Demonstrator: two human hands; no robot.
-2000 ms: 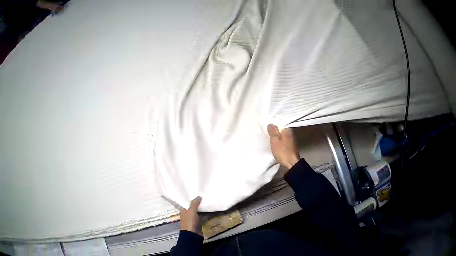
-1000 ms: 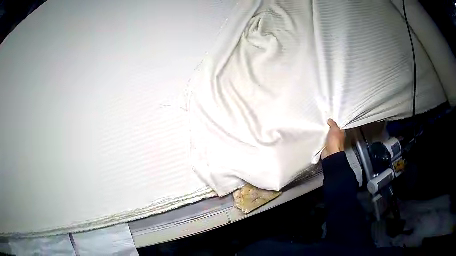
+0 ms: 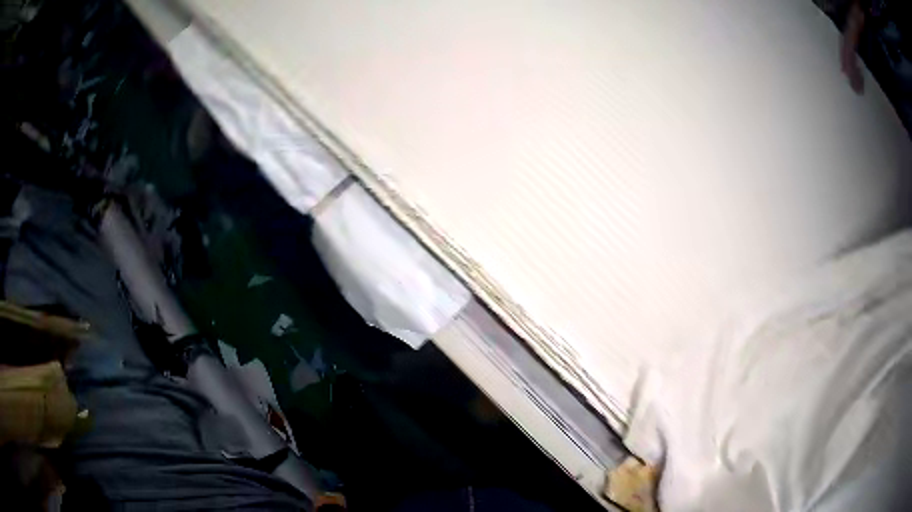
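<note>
The cream ribbed fabric stack [image 3: 560,150] lies flat on the cutting table, its layered edge running diagonally from upper left to lower right. The loose top ply [image 3: 820,400] lies bunched in soft folds at the lower right. The tan block [image 3: 632,484] sits on the table edge at the bottom, beside the folds. White underlay paper [image 3: 385,265] hangs over the table edge. Neither of my hands is in the picture.
Another person's hand [image 3: 853,50] is at the upper right, over the far side of the cloth. A green floor [image 3: 235,290] with scraps lies left of the table. Grey bundles [image 3: 130,400] and brown cardboard [image 3: 35,405] are at the lower left.
The view has swung left along the table. My right hand, earlier pinching the loose ply's edge, is out of the picture. The metal device and cable have also left view; floor and bundles now show.
</note>
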